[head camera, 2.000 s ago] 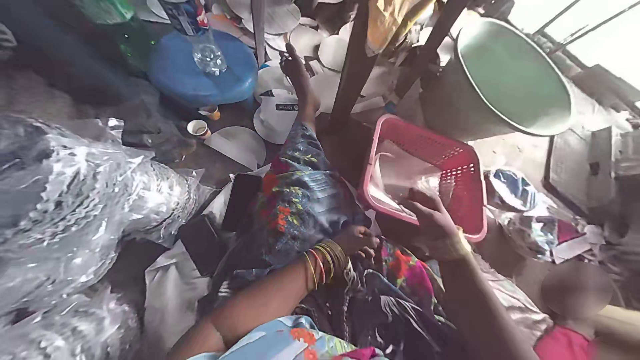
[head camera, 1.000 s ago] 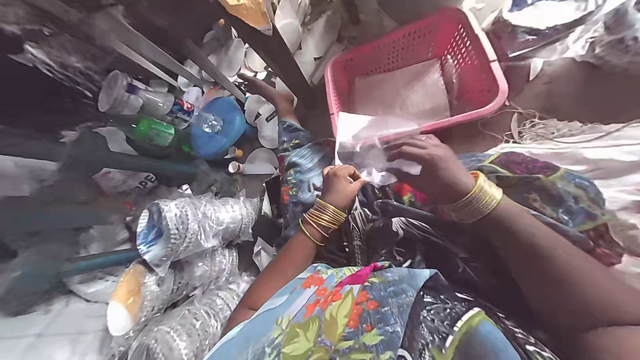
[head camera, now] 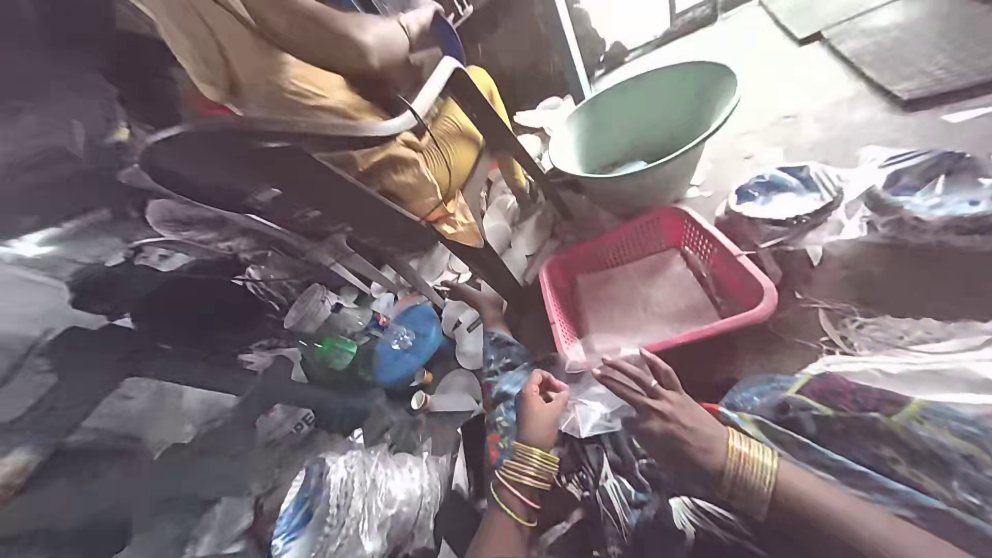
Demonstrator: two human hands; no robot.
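A clear plastic bag or sheet (head camera: 593,411) lies between my hands over my lap. My left hand (head camera: 542,407) pinches at its left edge, thumb and fingertips together; whether the film is between them is not clear. My right hand (head camera: 659,403) is spread palm down on the right part of the plastic, its fingers apart, near the basket's front rim. Just beyond both hands stands a pink perforated plastic basket (head camera: 666,345) with flat, pale plastic sheets (head camera: 647,298) in it.
A person in yellow sits at a dark machine or table (head camera: 310,186) ahead left. A green tub (head camera: 643,124) stands behind the basket. Blue stool (head camera: 411,345), bottles and a paper cup (head camera: 419,401) are left. Wrapped stacks (head camera: 372,496) lie near my left arm, plastic-wrapped bundles (head camera: 787,194) right.
The view has swung. Two seconds ago my right hand was at the basket's rim; one second ago both hands were at a pale clear sheet in front of it. My right fingers are now spread.
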